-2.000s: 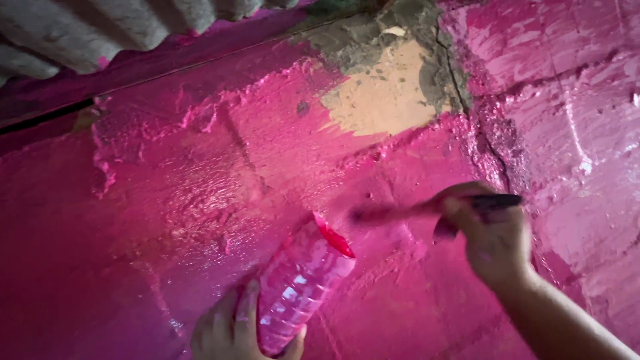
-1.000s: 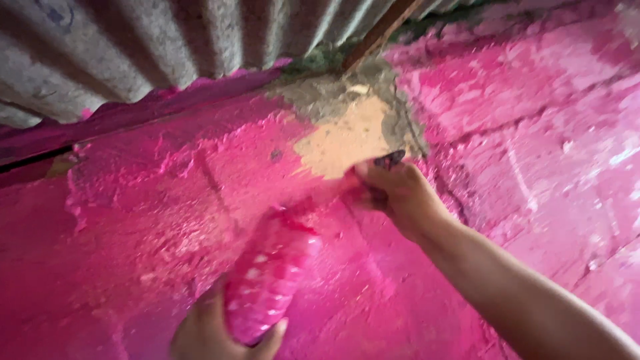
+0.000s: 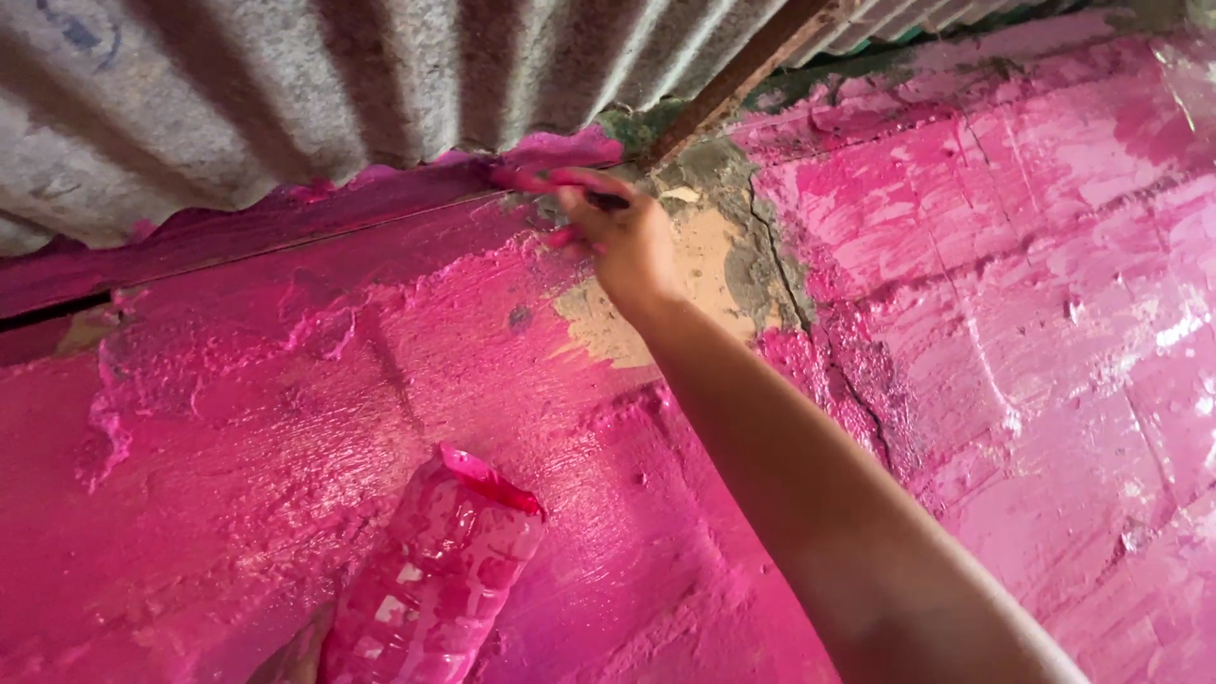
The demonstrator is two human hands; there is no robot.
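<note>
My right hand grips a paintbrush smeared with pink paint, its tip at the top edge of the wall, just under the corrugated roof sheet. The brush's bristles are hard to make out. At the lower left, my left hand, mostly cut off by the frame, holds a cut plastic bottle coated in pink paint, its open mouth tilted up and to the right. Behind both hands is the pink-painted wall, and a beige unpainted patch lies partly behind my right wrist.
Corrugated metal roofing hangs low across the upper left. A rusty beam slants down to the wall top. Bare grey mortar and a long crack run down beside the beige patch. A dark gap opens at the left.
My right hand with the brush has moved from the pink wall, past the beige patch, up to the wall's top edge. My left hand still holds the bottle. The view shows more roofing.
</note>
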